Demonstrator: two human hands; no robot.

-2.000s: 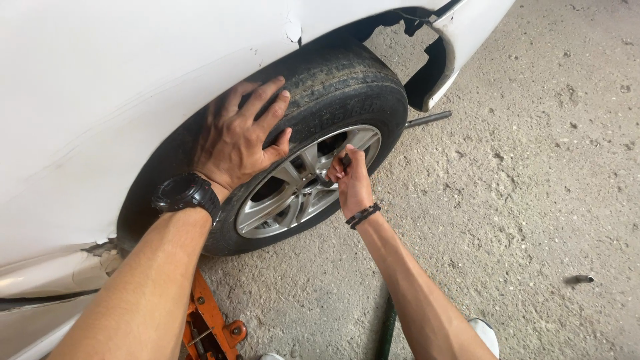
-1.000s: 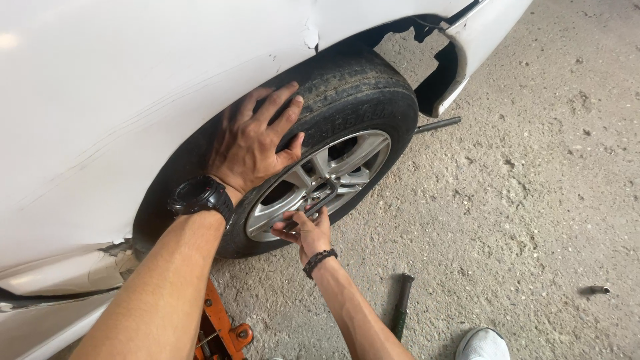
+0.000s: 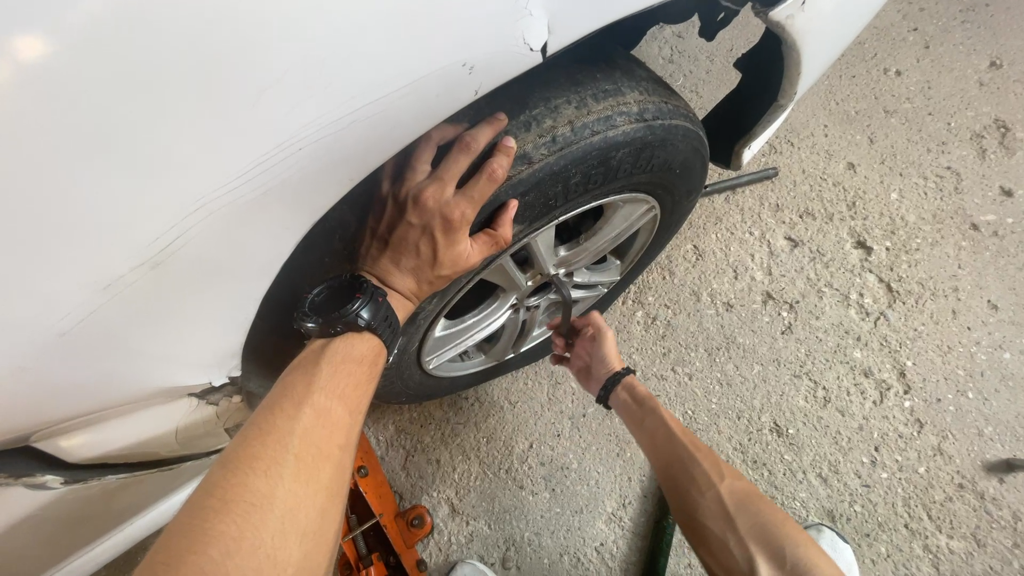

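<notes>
My left hand (image 3: 440, 208), with a black watch (image 3: 346, 308) at its wrist, lies with spread fingers on the black tire (image 3: 608, 136), under the edge of the wheel arch. My right hand (image 3: 588, 348) grips the lower end of a bent dark metal wrench (image 3: 565, 304). The wrench's upper end meets the silver alloy rim (image 3: 472, 328) near the hub; the fastener under it is hidden. A black braided bracelet (image 3: 614, 387) circles my right wrist.
White car body (image 3: 176, 176) fills the left, its fender torn at the right. An orange floor jack (image 3: 384, 512) stands below the wheel. A dark metal bar (image 3: 742, 182) pokes out behind the tire. A green handle (image 3: 661, 536) lies near my right forearm.
My right hand has moved about the wheel's centre with the wrench, first down and left, then back right. My left hand has stayed on the tire.
</notes>
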